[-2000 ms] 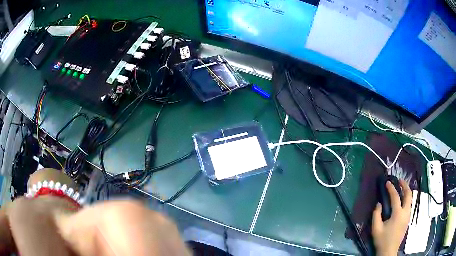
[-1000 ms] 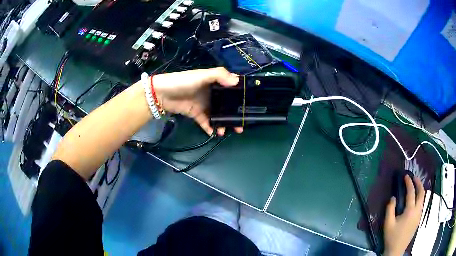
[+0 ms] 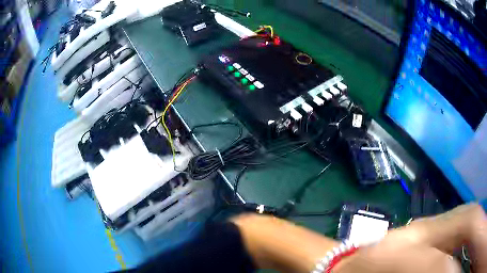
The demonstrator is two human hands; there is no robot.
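Note:
The display unit (image 3: 368,226) lies on the green bench at the lower right, its screen lit white, in clear film. My left hand (image 3: 427,248) is blurred at the lower right, beside and partly over the unit's right side. Its fingers run to the picture's edge, and I cannot tell whether they hold anything. My right hand cannot be made out in the picture. The mouse is out of view.
The black test box (image 3: 267,80) with green-lit buttons stands at centre. A second unit (image 3: 371,160) lies near the monitor (image 3: 443,101). Coiled black cable (image 3: 221,160) lies at the bench's front edge. Stacked white trays (image 3: 125,178) with black units stand at the left.
The view has swung left. The display unit, held up in my left hand with its back showing, now lies screen-up on the bench. My right hand and the mouse have left the picture.

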